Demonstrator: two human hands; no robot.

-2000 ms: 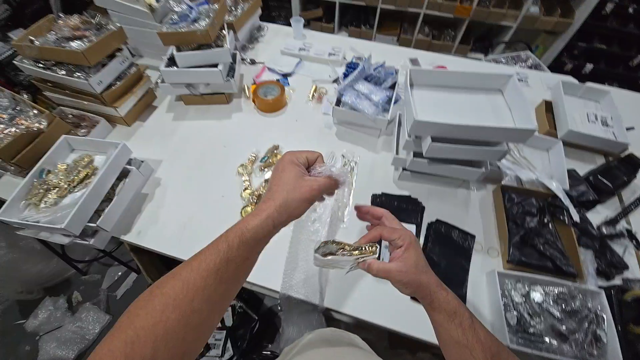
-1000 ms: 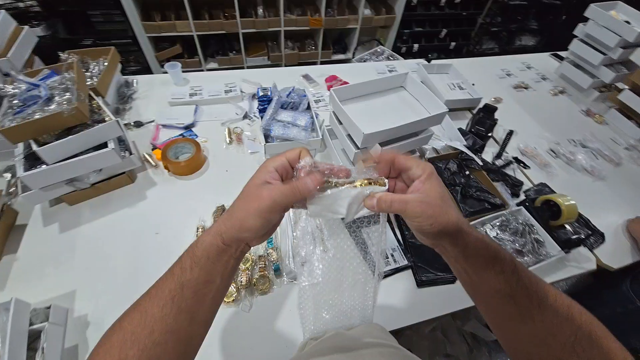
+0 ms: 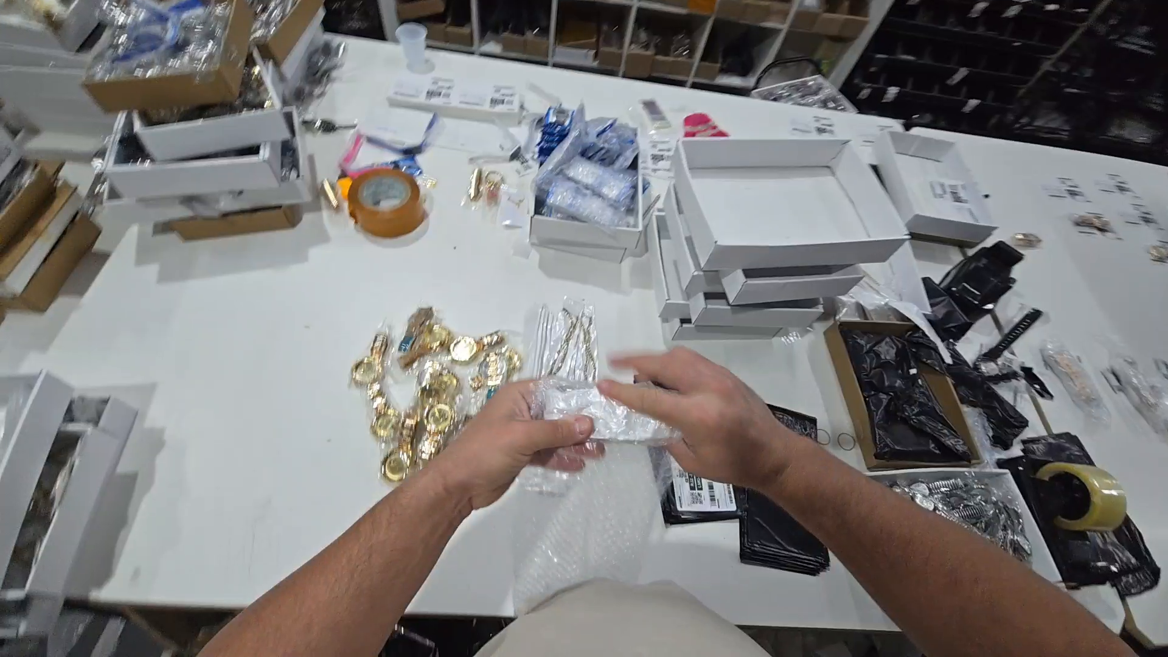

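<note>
Between my hands is a small packet in clear plastic wrap (image 3: 607,415); what it holds is hidden. My left hand (image 3: 520,433) grips its left end, thumb on top. My right hand (image 3: 703,411) is at its right end, fingers over the top and partly blurred. A strip of bubble wrap (image 3: 589,538) hangs below the packet toward the table's front edge. Left of the packet lie several gold-coloured wristwatches (image 3: 438,415). Just behind it are clear sleeves with gold-coloured chains or bands (image 3: 573,338).
White box trays (image 3: 789,201) are stacked behind my right hand, beside a box of blue packets (image 3: 589,196). Orange tape (image 3: 386,203) lies back left. Black pouches (image 3: 780,529), a carton of black plastic bags (image 3: 903,392) and clear yellowish tape (image 3: 1083,497) are at right.
The gold-coloured item visible in the packet earlier is now covered by clear wrap. My right fingers have moved over the packet's top. The view has shifted.
</note>
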